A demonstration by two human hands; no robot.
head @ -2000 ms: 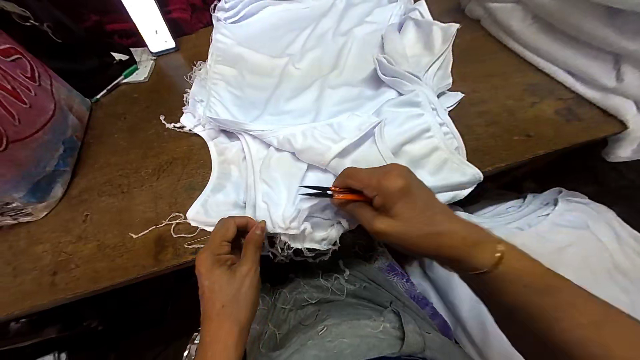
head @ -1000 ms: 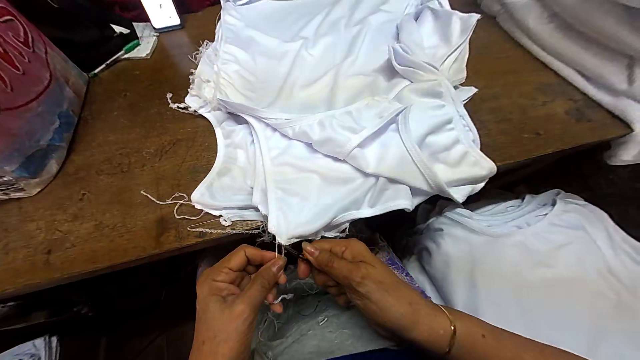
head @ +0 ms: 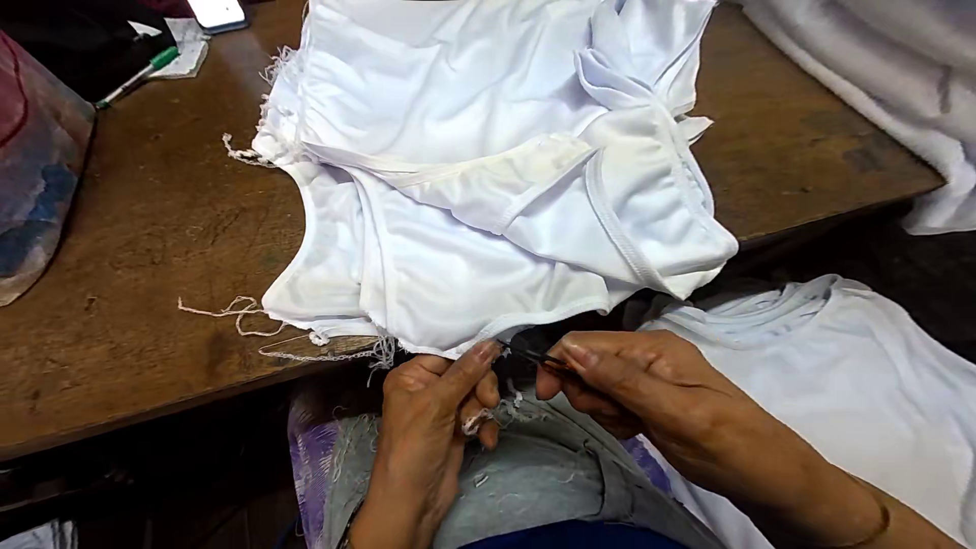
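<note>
White fabric garments (head: 450,267) lie in a layered pile on the wooden table, their near edge hanging over its front. My left hand (head: 438,419) pinches the hem of the lowest garment between thumb and fingers, with a bit of white thread at its fingers. In my right hand (head: 633,389) are small thread snips (head: 545,360) with dark blades and an orange handle, mostly hidden by the fingers. The blade tips point left and are at the hem beside my left thumb. Loose thread ends (head: 305,352) trail from the garments' left edge.
The wooden table (head: 152,305) carries a printed plastic bag (head: 38,175) at left, a green-capped pen (head: 141,75), paper (head: 183,49) and a phone (head: 217,14). More white garments (head: 839,389) lie at lower right; pale cloth (head: 862,69) drapes over the right edge.
Two seconds ago the snips were over the garment; both hands are now lower, at its near hem. My left hand has moved right since then, and the near part of the garment lies flatter.
</note>
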